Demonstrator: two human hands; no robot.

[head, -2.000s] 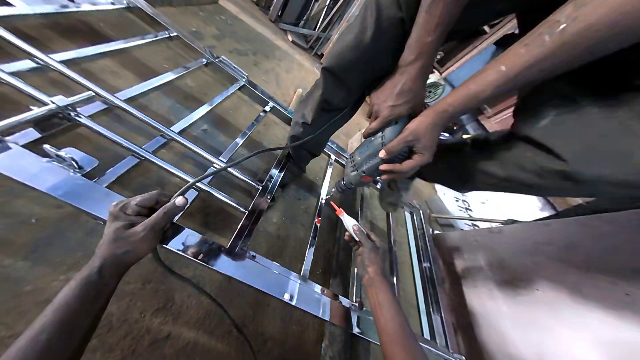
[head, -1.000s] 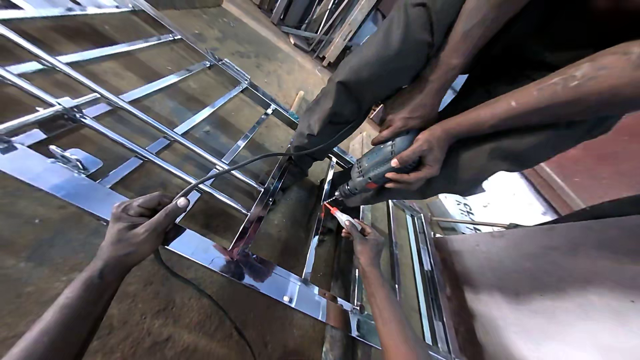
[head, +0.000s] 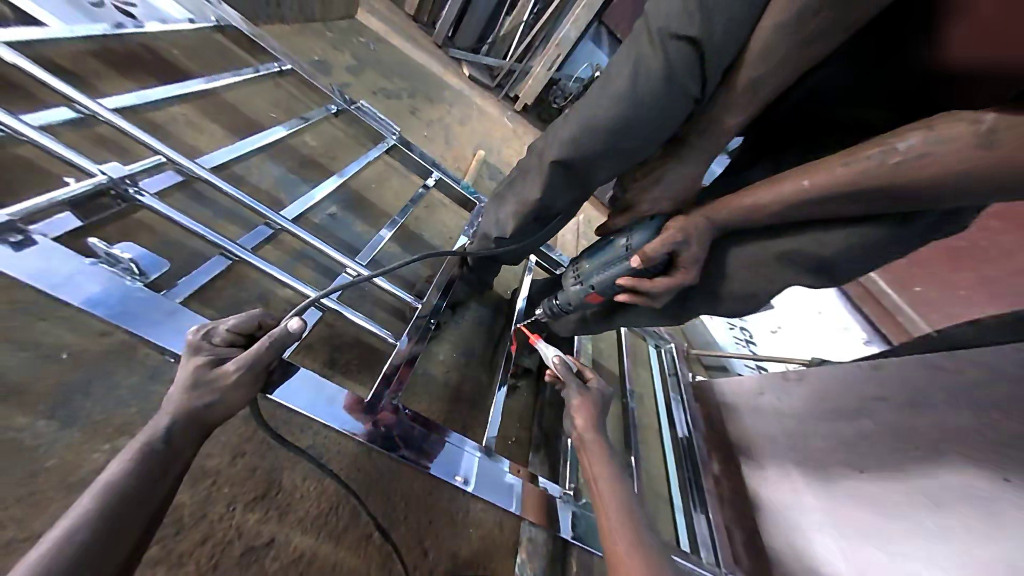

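My left hand (head: 232, 360) grips a black power cable (head: 384, 268) above the near rail of a polished metal frame (head: 320, 408). With my right hand (head: 580, 392) I hold a small white bottle with a red nozzle (head: 548, 350), its tip close to the bit of a power drill (head: 600, 268). Another person's two hands hold this drill, one at its body and one farther back. The bit meets or nearly meets a narrow crossbar (head: 506, 376) of the frame; exact contact cannot be told. A metal latch plate (head: 128, 260) sits on the frame at the left.
The other person's trousered leg (head: 600, 152) reaches over the frame beside the drill. A large flat panel (head: 872, 456) fills the lower right, next to a white sheet with writing (head: 788, 328). Scrap metal and wood strips (head: 552, 56) lie at the top. A wooden handle (head: 474, 170) is by the frame.
The drill and the other person's hands have shifted from their place two seconds ago, and the drill's tilt differs. My left hand stays on the cable; my right hand still holds the bottle near the bit.
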